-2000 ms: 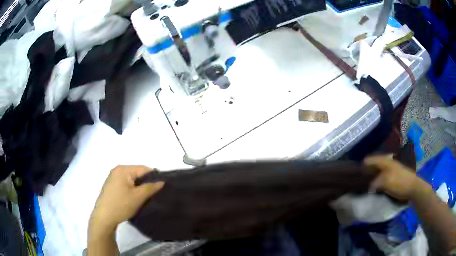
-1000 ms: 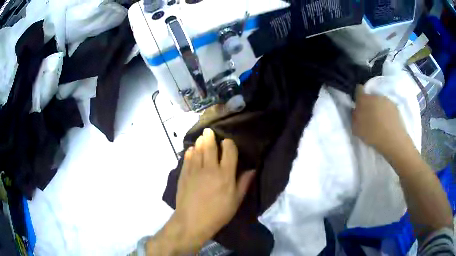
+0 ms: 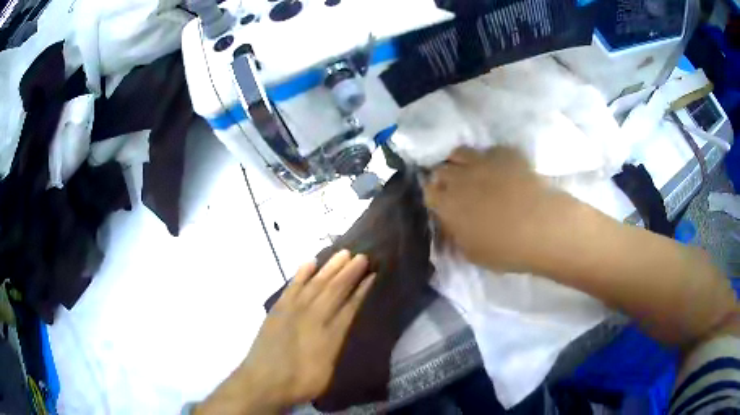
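A dark brown panel (image 3: 377, 275) lies on the table in front of the sewing machine head (image 3: 284, 81). My left hand (image 3: 316, 316) rests flat on its left side with the fingers spread. A white fabric panel (image 3: 503, 308) lies to the right, bunched under the machine arm and hanging over the table's front edge. My right hand (image 3: 479, 203) is blurred, with curled fingers at the border of the dark and white cloth, right of the needle area. Its fingertips are hard to see. The presser foot is not clearly visible.
A heap of dark and white pieces (image 3: 166, 138) lies left of the machine. A measuring tape strip (image 3: 442, 365) runs along the table's front edge. The control panel (image 3: 641, 24) is at the upper right. Blue plastic (image 3: 625, 365) shows below the table at the right.
The two-handed stretched dark panel is now on the table by the needle area. Since one second ago, my right hand has moved left towards the needle, and white cloth has spread under the arm.
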